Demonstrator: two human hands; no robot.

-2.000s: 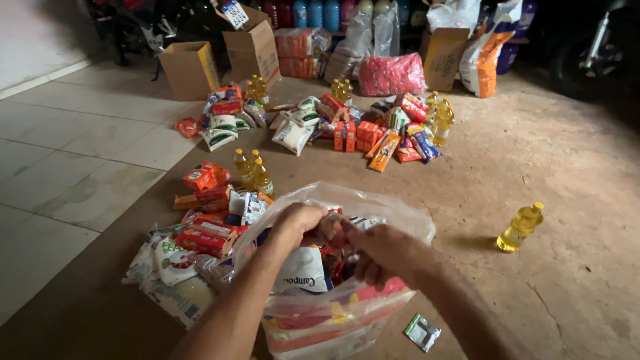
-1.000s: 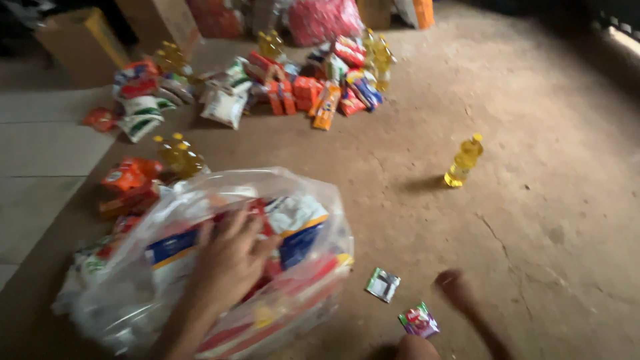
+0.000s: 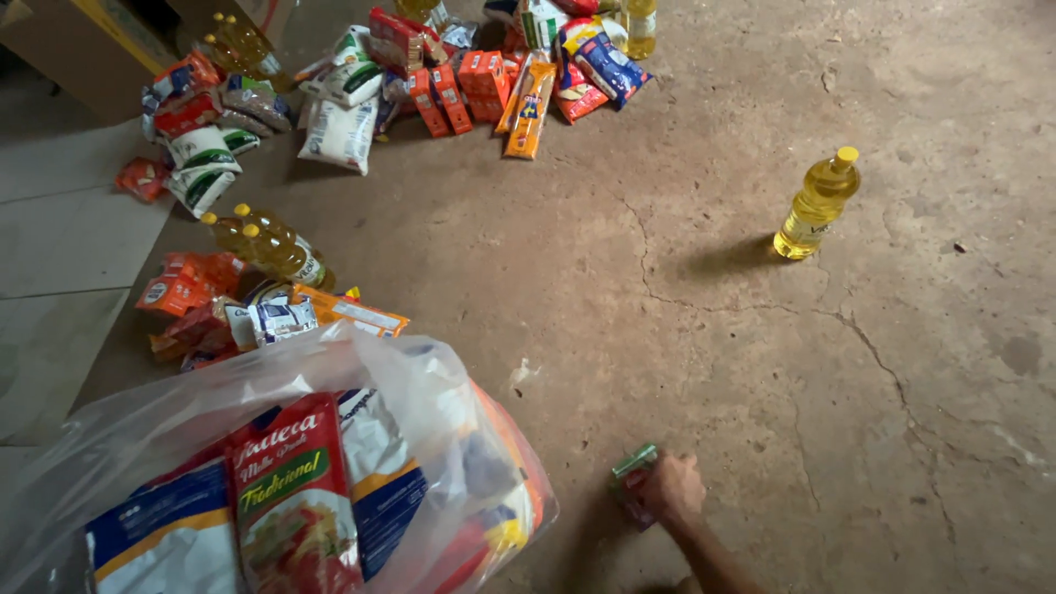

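Observation:
My right hand (image 3: 678,488), low in the view right of centre, is closed on small green and purple packets (image 3: 634,487) just over the concrete floor. My left hand is out of view. At the lower left an open clear plastic bag (image 3: 412,363) holds a red tomato sauce pouch (image 3: 297,503) between blue-and-white packets (image 3: 169,528), with more food packs showing through its side. A bottle of yellow cooking oil (image 3: 817,206) stands upright on the floor at the right, apart from the bag.
Beyond the bag lie orange boxes (image 3: 188,282) and oil bottles (image 3: 276,247). Farther back are piles with white bags (image 3: 340,132), orange cartons (image 3: 483,82) and a blue packet (image 3: 609,66). A cardboard box (image 3: 74,58) stands at the upper left. Cracks (image 3: 874,346) run across the floor.
My left hand, over the bag's contents one second ago, has left the view. My right hand now holds the small packets that lay on the floor. The view has shifted down and right.

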